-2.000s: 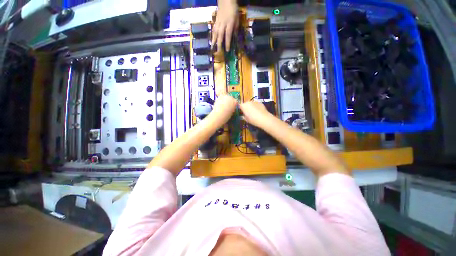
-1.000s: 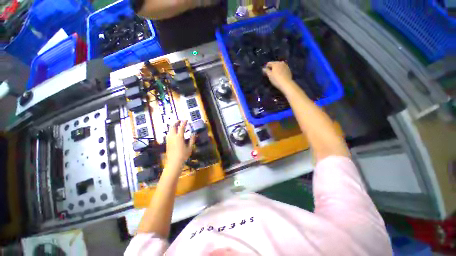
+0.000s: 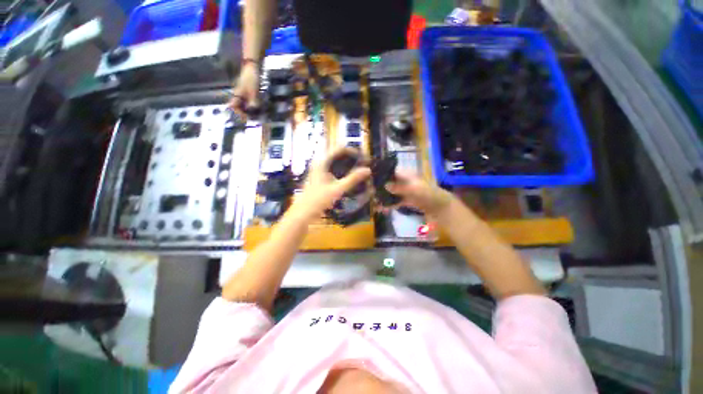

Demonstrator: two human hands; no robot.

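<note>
My left hand [image 3: 330, 187] is over the orange tray [image 3: 308, 237], thumb and fingers apart. Dark shapes show within and below its curve; blur hides whether it grips one. My right hand [image 3: 412, 191] is shut on a black power adapter [image 3: 384, 175], held just right of my left hand, above the tray's right edge. Other black adapters [image 3: 271, 192] sit along the tray's two sides. White-framed sockets [image 3: 276, 148] show uncovered in the left row. The green connector strip [image 3: 317, 104] shows at the far end of the tray's centre.
A blue basket [image 3: 583, 158] heaped with black adapters stands at right on a second orange tray [image 3: 512, 231]. A perforated metal plate [image 3: 181, 165] lies at left. Another person's hand [image 3: 247, 88] reaches to the tray's far left corner. A red light [image 3: 423, 230] shows between the trays.
My right hand has come from the basket to the tray with an adapter. My left hand remains over the tray. The other person's hand now shows at the far left corner. The view has turned.
</note>
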